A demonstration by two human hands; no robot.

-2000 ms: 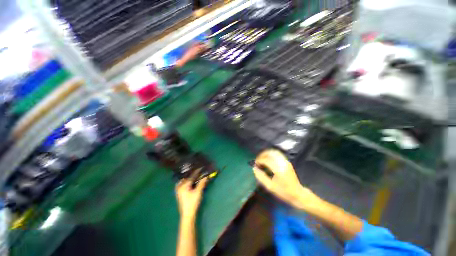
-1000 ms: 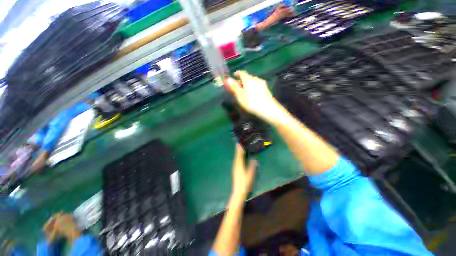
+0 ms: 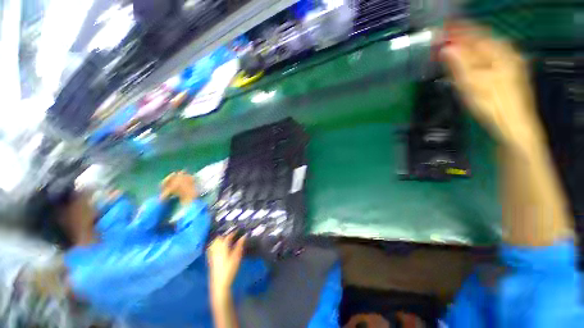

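The black fixture stands upright on the green mat at right, with a yellow mark at its base corner. My right hand is blurred at its top, closed around the red grip of the lever. My left hand is at the near end of the black tray at left, which has a white label on its edge and shiny parts in its near pockets. The left fingertips are blurred, and whether they hold a part cannot be told. The fixture's contents are too blurred to tell.
Another worker in a blue smock sits close at left, hands near a crinkled clear bag. Black trays lie at the right edge, partly behind my right forearm. A metal-framed shelf runs across the back.
The view has swung left, so the fixture and left tray appear further right. My left hand has moved from the fixture's base to the left tray. My right hand stays at the lever.
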